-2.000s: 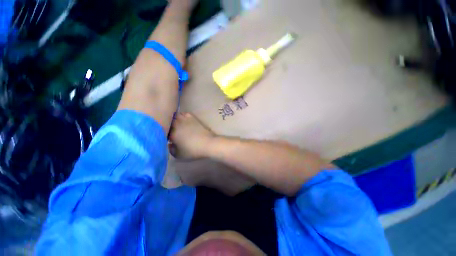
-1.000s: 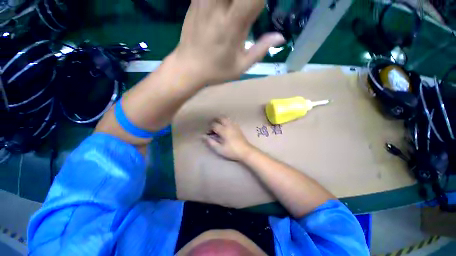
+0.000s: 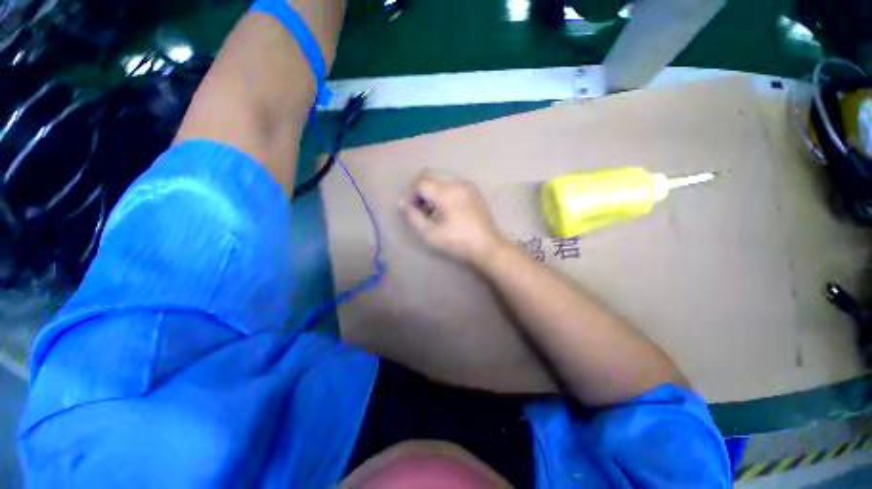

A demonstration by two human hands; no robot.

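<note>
A yellow glue bottle (image 3: 602, 201) lies on its side on the brown cardboard sheet (image 3: 669, 296), its narrow pale nozzle pointing right. My right hand (image 3: 451, 218) rests on the cardboard left of the bottle, not touching it. Its fingers are curled around a small dark spot; I cannot tell whether this is an object or shadow. My left forearm, with a blue wristband, reaches out past the top edge, and my left hand is out of the picture.
A thin blue cord (image 3: 375, 229) hangs from the wristband across the cardboard's left edge. A black cable (image 3: 344, 124) lies beside my left forearm. Blurred black headsets (image 3: 57, 172) are heaped at left; another headset (image 3: 846, 143) is at the right edge. A pale metal post (image 3: 660, 43) stands behind.
My left hand, seen open and raised a second ago, has left past the top edge. The view has shifted, so the bottle appears farther right. My right hand stays curled on the cardboard.
</note>
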